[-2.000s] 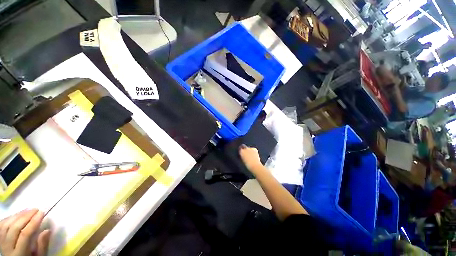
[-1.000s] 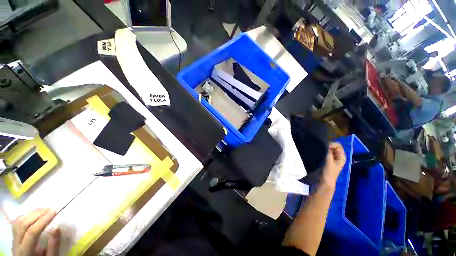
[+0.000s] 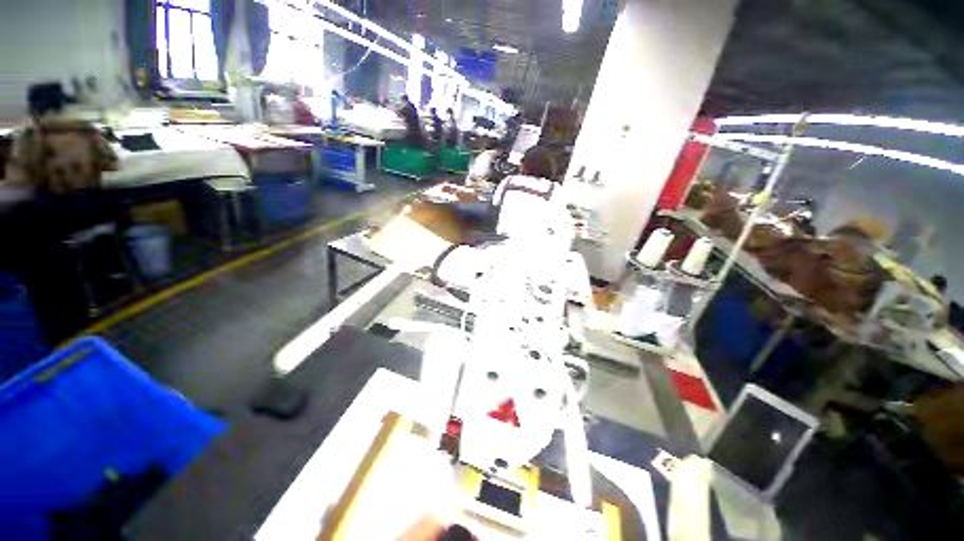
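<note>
The white sewing machine head (image 3: pixel 502 365) with a red logo stands in the middle of the view. A yellow-edged clamp frame (image 3: pixel 531 484) sits under it, with black material (image 3: pixel 499 497) in its window. The white template with yellow tape (image 3: pixel 365 476) lies left of the clamp, partly washed out by glare. A hand, seemingly my left hand (image 3: pixel 425 528), shows only as blurred fingers at the bottom edge beside the clamp. A small dark thing touches or lies by its fingertips; whether it is held is unclear. My right hand is out of the picture.
A blue bin (image 3: pixel 106 433) stands at the lower left with dark contents. A black block (image 3: pixel 280 399) lies on the dark table. The control panel (image 3: pixel 761 439) is at the right, thread cones (image 3: pixel 677 249) behind it. A white label strip (image 3: pixel 690 502) lies at the lower right. People sit further back.
The view has swung up and away from the right-hand bins to the machine and workshop. My right hand, earlier by the blue bins with black material beside it, has left the picture.
</note>
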